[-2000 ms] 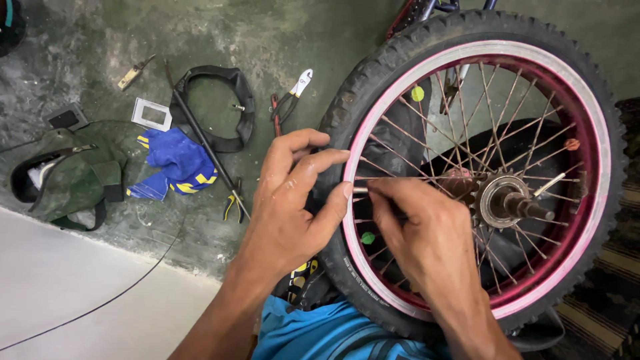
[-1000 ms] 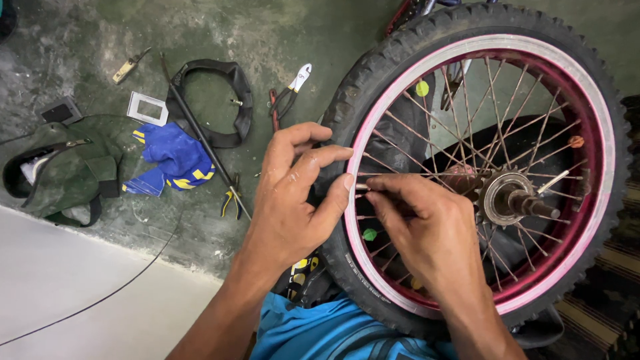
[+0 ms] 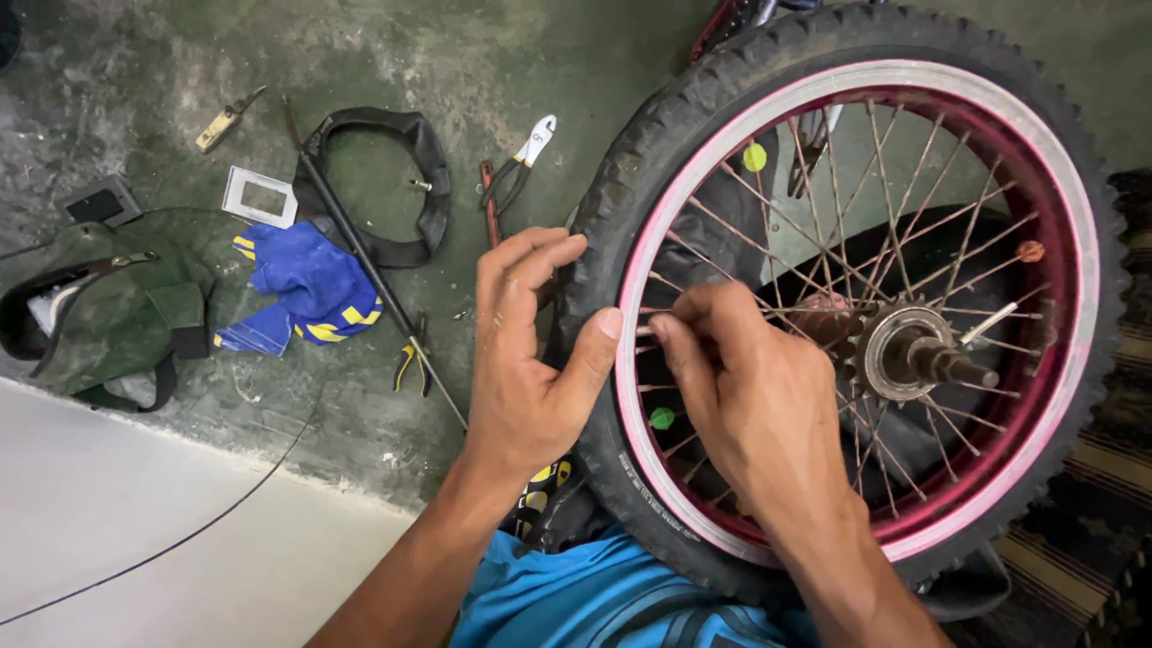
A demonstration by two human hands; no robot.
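Observation:
A bicycle wheel with a pink-and-red rim (image 3: 637, 378) and a knobby black tire (image 3: 621, 193) lies in front of me, its hub and sprocket (image 3: 895, 351) facing up. My left hand (image 3: 540, 351) rests on the tire at the wheel's left side, fingers apart, the thumb tip at the rim's edge. Just inside the rim, my right hand (image 3: 756, 378) pinches a small metal piece (image 3: 644, 331) between thumb and fingers, near the spoke ends; it looks like the valve stem, but the fingers hide part of it. Green, yellow and orange beads sit on the spokes.
Left on the floor lie an inner tube (image 3: 434, 198), a hand pump (image 3: 360, 252), slip-joint pliers (image 3: 535, 144), small yellow-handled pliers (image 3: 414, 360), a blue cloth (image 3: 310, 279), a white plate (image 3: 261, 196), a screwdriver (image 3: 220, 126) and a green bag (image 3: 135, 297). A thin cable (image 3: 216, 517) crosses the pale surface.

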